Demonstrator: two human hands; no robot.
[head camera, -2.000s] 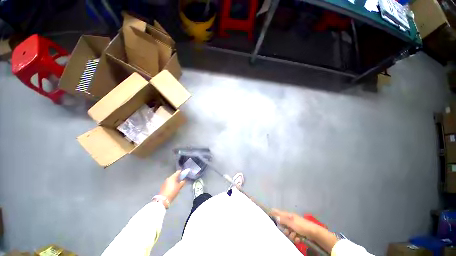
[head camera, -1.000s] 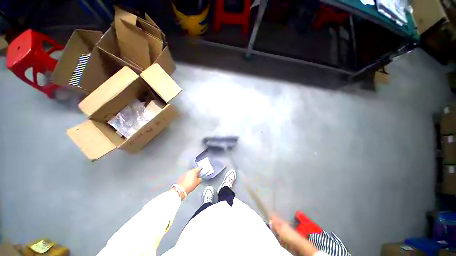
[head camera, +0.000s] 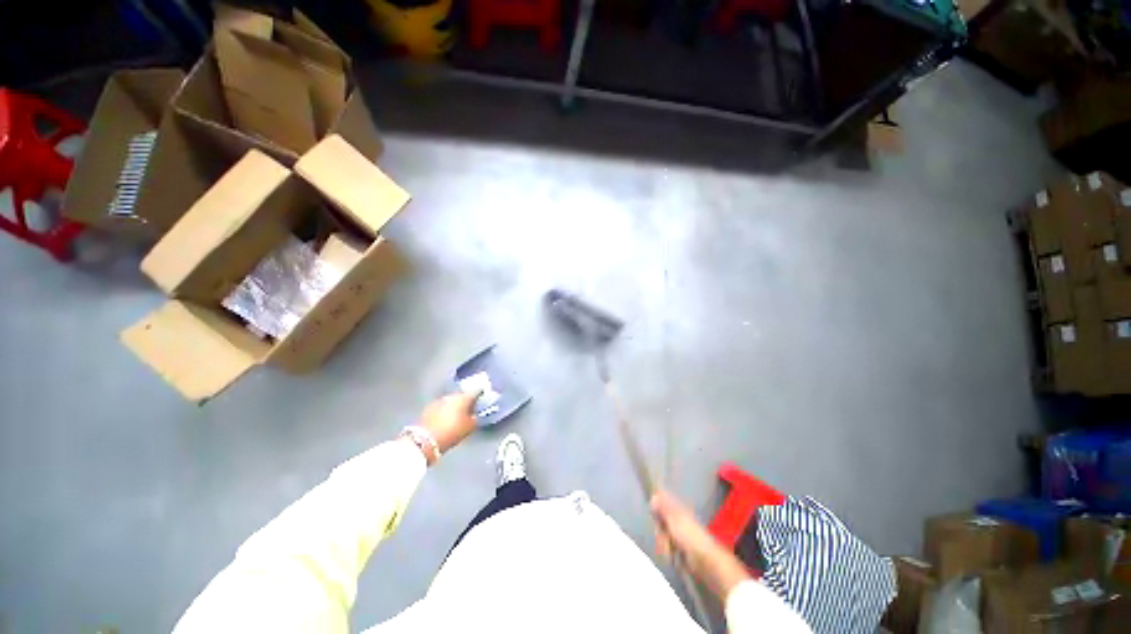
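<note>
My left hand (head camera: 450, 419) is closed on the upright handle of a small grey dustpan (head camera: 506, 399), low in front of me, with something pale over the pan that I cannot make out. My right hand (head camera: 676, 526) is closed around the long brownish handle of a broom (head camera: 583, 318). The dark broom head is on the floor ahead and right of the dustpan, apart from it and slightly blurred. A large open cardboard carton (head camera: 335, 310) with shiny clear wrap (head camera: 275, 287) inside stands to the left.
More open cartons (head camera: 267, 93) and a red stool (head camera: 31, 167) stand at the far left. A red stool (head camera: 740, 505) with a striped cloth (head camera: 825, 564) is close by my right hand. A bench frame (head camera: 695, 108) crosses the back. Stacked cartons (head camera: 1079, 279) line the right.
The broom head has swung right, away from the dustpan, and turned. The view has shifted forward and right, so the cartons sit further left and more of the striped stool shows.
</note>
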